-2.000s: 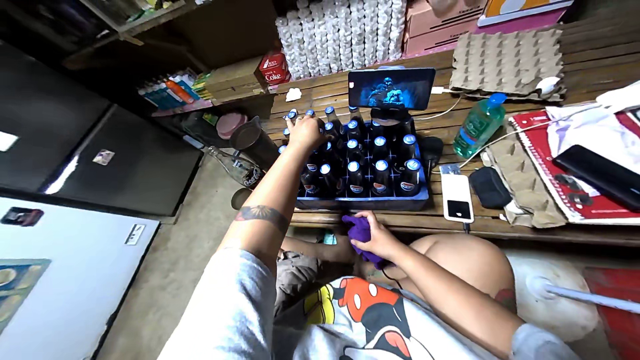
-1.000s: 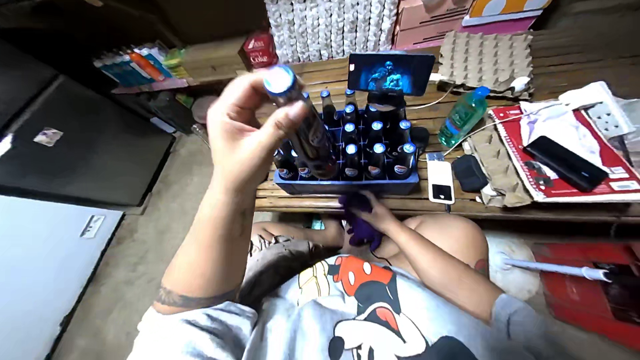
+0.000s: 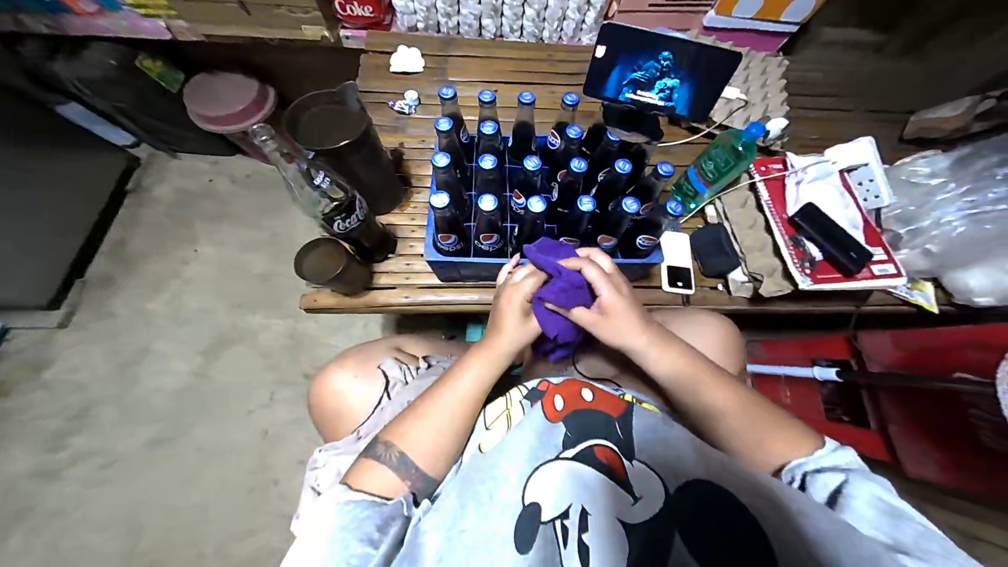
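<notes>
My left hand [image 3: 516, 307] and my right hand [image 3: 606, 295] both grip a purple cloth [image 3: 561, 295] over my lap, at the near edge of a slatted wooden table. Just beyond them a blue plastic crate [image 3: 465, 270] holds several capped Pepsi bottles [image 3: 488, 224] standing upright in rows. My hands cover part of the crate's front wall. Whether anything is inside the cloth cannot be seen. A phone or tablet with a lit screen [image 3: 660, 75] stands behind the crate at the right.
Left of the crate are a Coca-Cola glass bottle [image 3: 339, 209], a dark pitcher [image 3: 346, 146] and a brown cup [image 3: 332, 266]. To the right lie a green plastic bottle [image 3: 718, 167], a white device [image 3: 677, 262], a black pouch [image 3: 715, 250], egg trays and a red notebook [image 3: 858, 272] under a black phone [image 3: 831, 239].
One hand, which held up a Pepsi bottle a second ago, is now down at the purple cloth with the other. That bottle is no longer seen raised. The view has shifted.
</notes>
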